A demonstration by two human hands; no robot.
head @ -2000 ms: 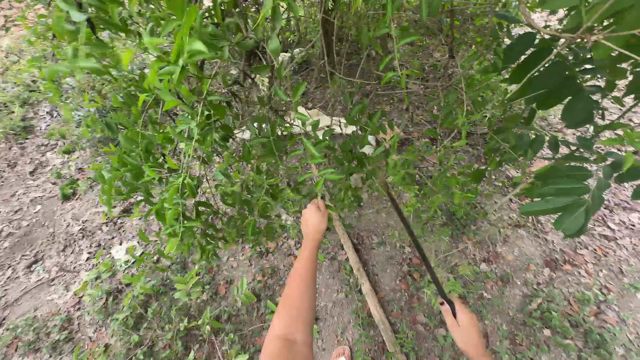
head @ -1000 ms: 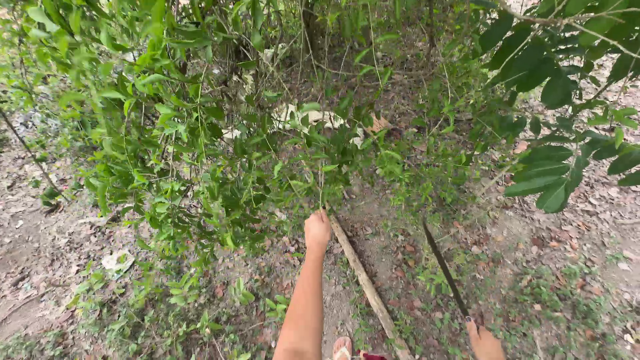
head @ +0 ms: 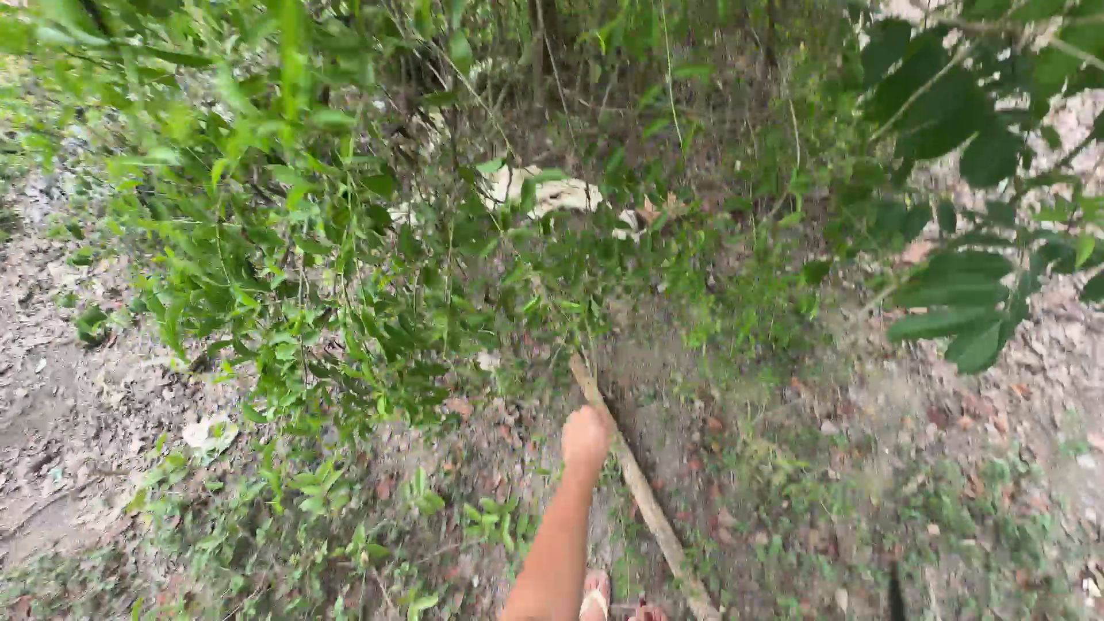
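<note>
My left hand (head: pixel 586 435) is a closed fist at the lower middle, around what seems to be a thin leafy stem that rises from it into the green bush (head: pixel 345 259). Behind and to the right of the fist, a long bare wooden pole (head: pixel 647 500) slants down toward my feet; whether the fist touches it cannot be told. My right hand is out of the frame. Only a blurred dark strip of the machete blade (head: pixel 896 591) shows at the bottom edge, right of the pole.
Dark-leaved branches (head: pixel 957 293) reach in from the upper right. Pale pieces (head: pixel 552 194) lie behind the foliage. Low seedlings (head: pixel 492 517) and dry leaves cover parts of the ground. My sandalled foot (head: pixel 595 595) is at the bottom edge.
My left hand has come lower, nearer my feet, pulling the stem with it. My right hand, seen earlier with the machete at the lower right, has left the view.
</note>
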